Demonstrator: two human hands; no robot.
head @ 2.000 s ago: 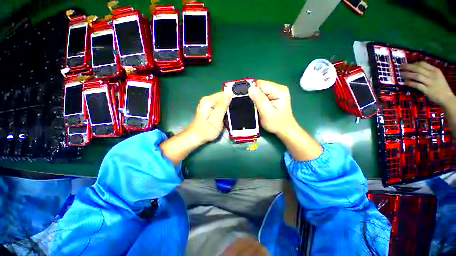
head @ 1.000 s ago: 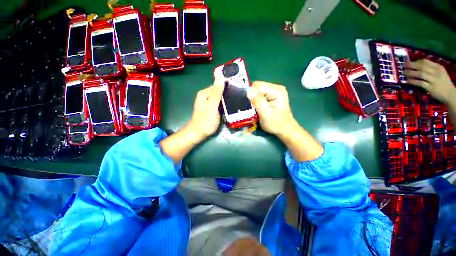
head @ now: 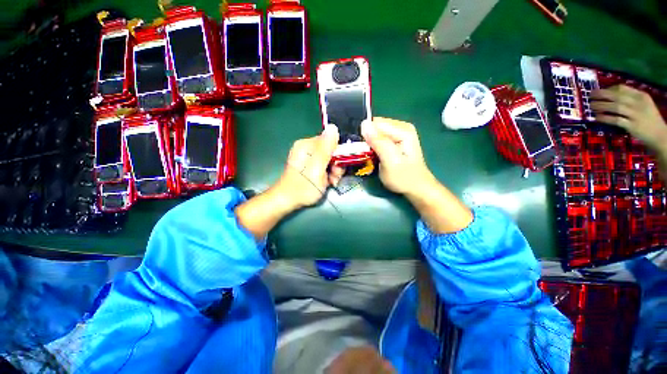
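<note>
A red-edged phone unit (head: 345,109) with a dark screen and pale border is held upright above the green bench, its round dark area at the far end. My left hand (head: 308,169) grips its near left edge. My right hand (head: 398,155) grips its near right edge. A yellow-orange flex tail (head: 365,169) sticks out at the near end. A faint thin clear outline (head: 347,184) shows just below the unit; I cannot tell whether it is held or lies on the bench.
Red unit stacks (head: 191,51) stand in two rows at left, beside a black blister tray (head: 44,139). At right are a white rounded item (head: 469,106), a smaller stack (head: 532,130) and a tray of red housings (head: 611,172) with another person's hand (head: 627,113). A metal post (head: 458,23) stands at the far side.
The held unit has moved away from me and straightened after a tilt. Both hands now grip its near end instead of its far end. The thin clear outline below it shows more plainly.
</note>
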